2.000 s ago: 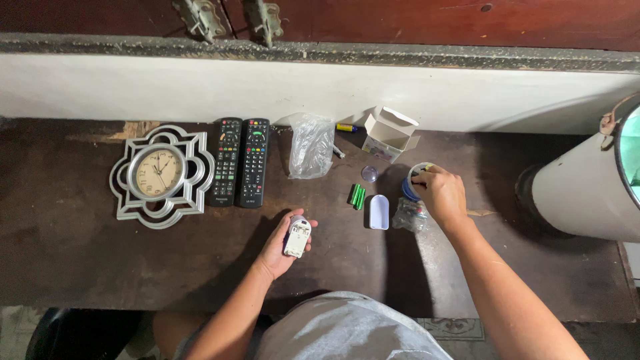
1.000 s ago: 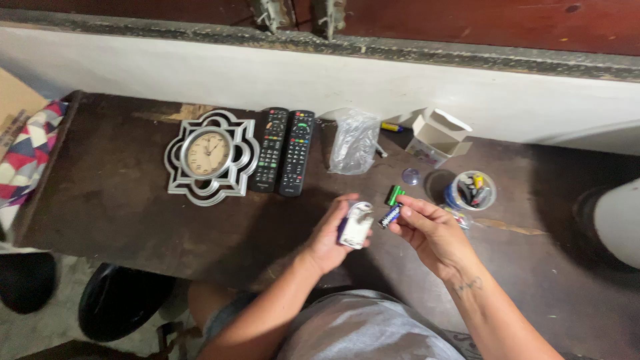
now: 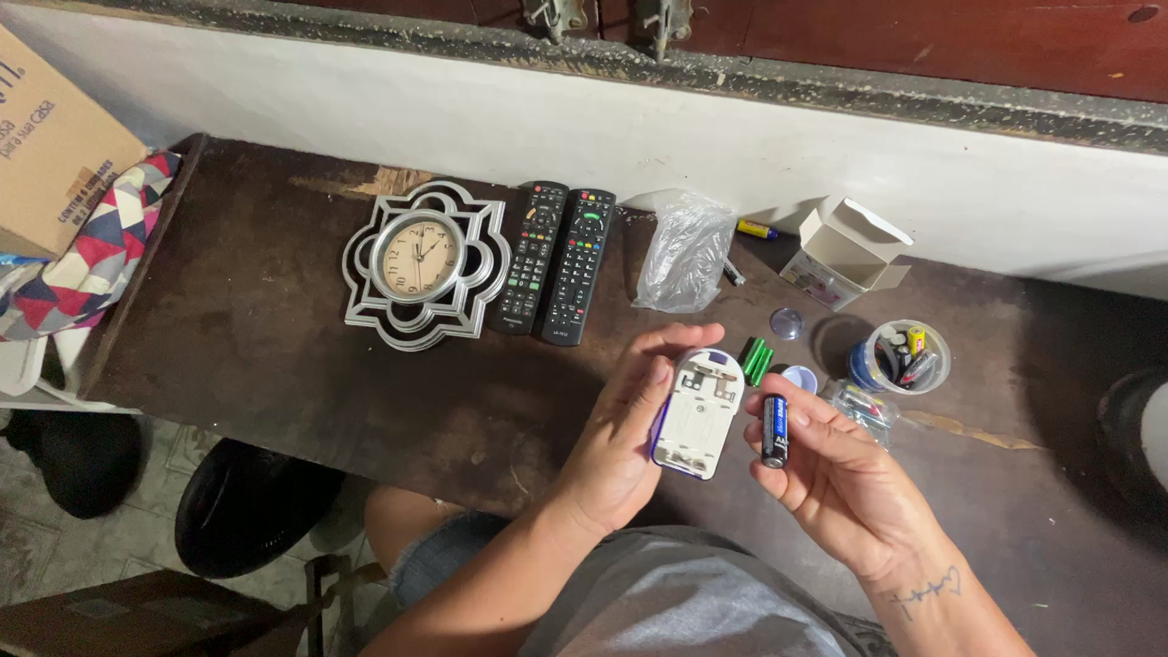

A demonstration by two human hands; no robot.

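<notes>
My left hand (image 3: 630,429) holds a small white and purple battery-powered device (image 3: 699,415), its bare battery compartment facing up. Just right of it, my right hand (image 3: 826,456) pinches a dark blue and black AA battery (image 3: 775,432) upright between thumb and fingers. Green batteries (image 3: 756,361) lie on the table just beyond the two hands. Behind my right fingertips a pale, rounded cover (image 3: 800,380) is partly hidden. A clear plastic tub (image 3: 931,370) of several batteries stands to the right, beside a small clear bag (image 3: 862,406) with things in it.
Farther back are a silver-framed clock (image 3: 420,257), two black remote controls (image 3: 529,260), a crumpled plastic bag (image 3: 686,255), a yellow battery (image 3: 757,229), a small round lens-like piece (image 3: 786,323) and an opened carton (image 3: 835,265). A white bucket (image 3: 1157,438) stands far right, a cardboard box (image 3: 59,146) far left.
My right hand has come from the tub to beside the device, now with a blue and black battery in its fingers. The view has swung left.
</notes>
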